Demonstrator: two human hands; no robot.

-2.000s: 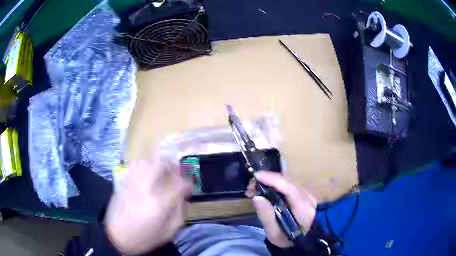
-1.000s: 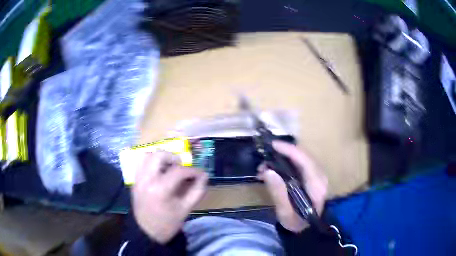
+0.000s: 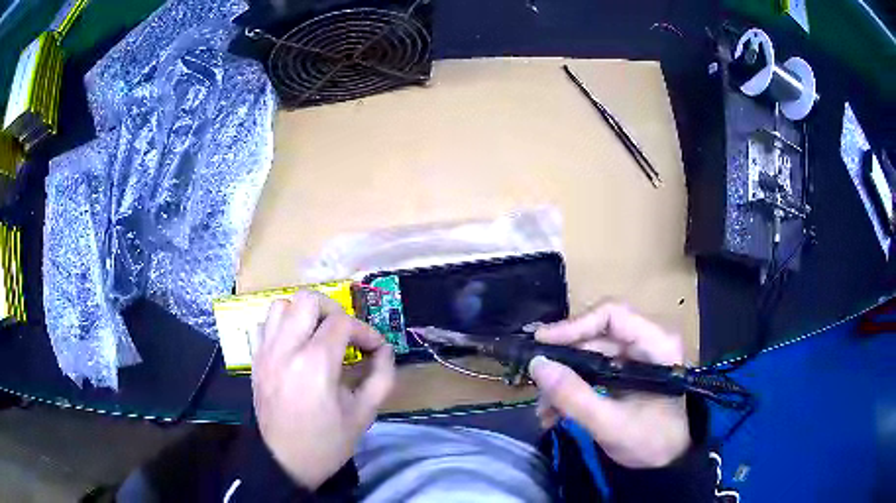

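The black device housing (image 3: 481, 295) lies on the cardboard mat, its green circuit board (image 3: 386, 307) at the left end. A yellow-edged pouch battery (image 3: 239, 329) lies against that end, with thin red wires near the board. My left hand (image 3: 319, 378) is over the battery, thumb and fingertips close together at its right edge; whether they pinch a wire is unclear. My right hand (image 3: 619, 388) holds the soldering iron (image 3: 599, 367) nearly level, tip pointing left at the board's lower right edge. A thin wire curves below the iron. A clear plastic sleeve (image 3: 442, 239) lies behind the housing.
Bubble-wrap bags (image 3: 177, 187) are heaped at left, beside battery stacks (image 3: 34, 88). A fan (image 3: 349, 54) stands at the mat's (image 3: 472, 147) upper left. Tweezers (image 3: 614, 128) lie upper right. A black unit (image 3: 737, 187) with a solder spool (image 3: 776, 74) stands at right.
The battery has come into view under my left hand, at the housing's left end. My right hand has swung the iron from pointing up and away to pointing left, its tip now at the board.
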